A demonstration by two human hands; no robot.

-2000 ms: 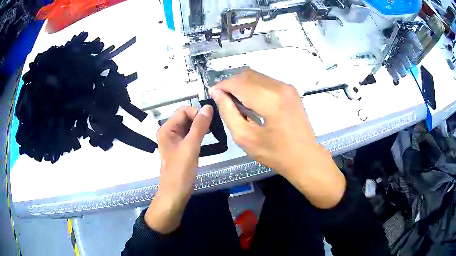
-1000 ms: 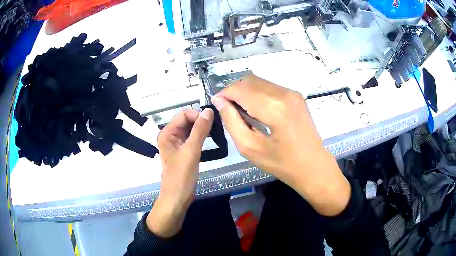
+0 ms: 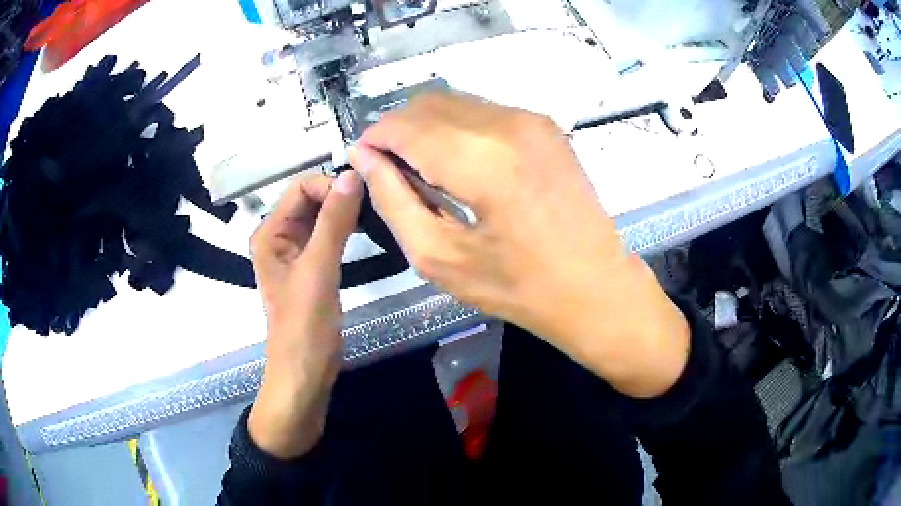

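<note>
A black strip [image 3: 371, 269] hangs in a bend below my hands, and its upper end is between my fingertips. My left hand [image 3: 308, 237] pinches that end between thumb and finger. My right hand [image 3: 494, 203] holds silver tweezers [image 3: 454, 207] against the palm, its fingertips beside the left thumb. The tweezers' tips are hidden by the fingers. Both hands are just in front of the needle area [image 3: 334, 74] of the sewing machine. The shaggy pile of black strips [image 3: 84, 198] lies left of my hands.
The white table edge carries a measuring scale [image 3: 198, 395]. A pale machine bed block [image 3: 272, 168] is left of the needle area. An orange-red bag [image 3: 89, 28] lies behind the pile. A dark flat piece [image 3: 833, 104] is at the right. Grey-black fabric [image 3: 840, 296] lies below right.
The view has shifted, so machine, table and hands appear further left and higher. Both hands keep hold at the strip's end, and the strip's lower bend looks rounder.
</note>
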